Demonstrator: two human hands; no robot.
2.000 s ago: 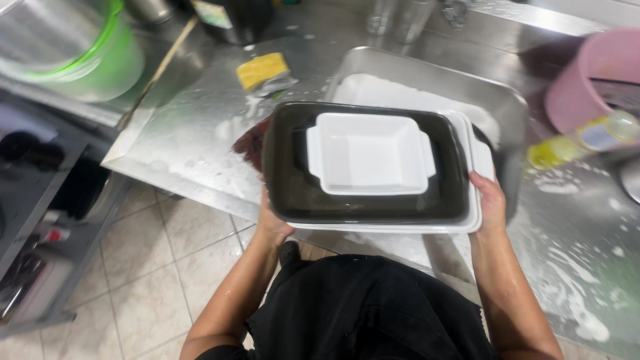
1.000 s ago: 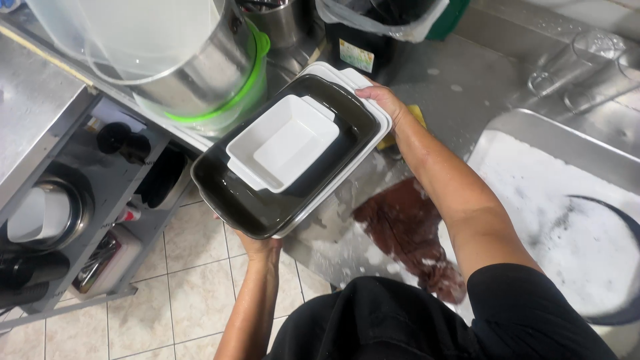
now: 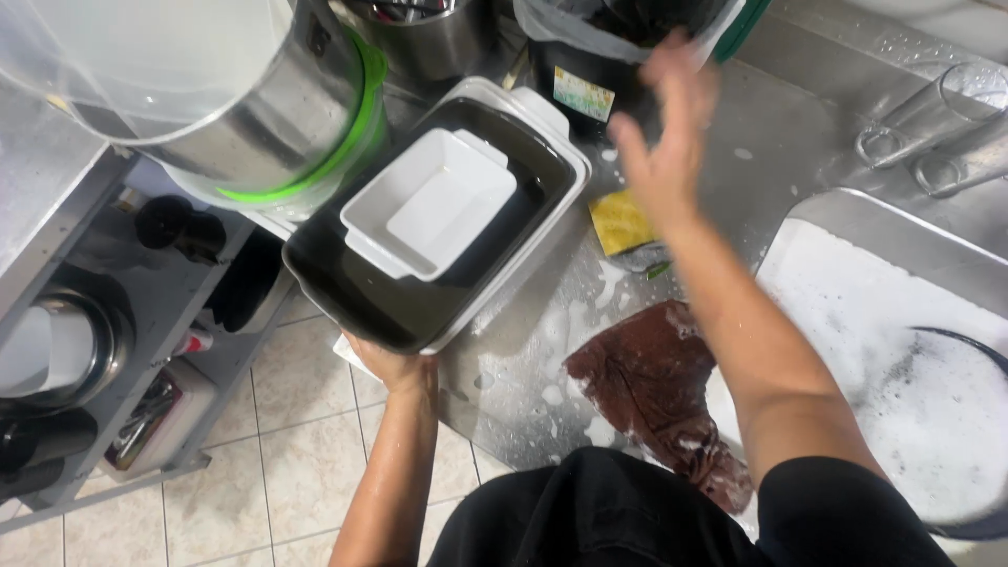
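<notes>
A small white rectangular baking dish (image 3: 441,205) rests inside a dark oblong baking dish (image 3: 354,303), itself nested in a larger white dish (image 3: 543,118). My left hand (image 3: 394,362) grips the near end of this stack, with its fingers hidden underneath. The far end is beside a black bin. My right hand (image 3: 669,126), blurred, is in the air with fingers apart and nothing in it, right of the stack and in front of the bin. Below it a yellow sponge (image 3: 622,224) lies on the steel counter, and a wet brown cloth (image 3: 654,378) lies nearer to me.
At right a sink (image 3: 906,244) holds foamy water and a dark round-rimmed item. Glasses (image 3: 937,110) lie behind it. A steel pot (image 3: 260,118) with a green-rimmed container stands left. The black lined bin (image 3: 579,87) is at the back, and a shelf (image 3: 150,315) of kitchenware is at lower left.
The dish stack was carried from over the sink to the left side of the counter. My right hand has let go of it and moved away to the right. The view has swung left.
</notes>
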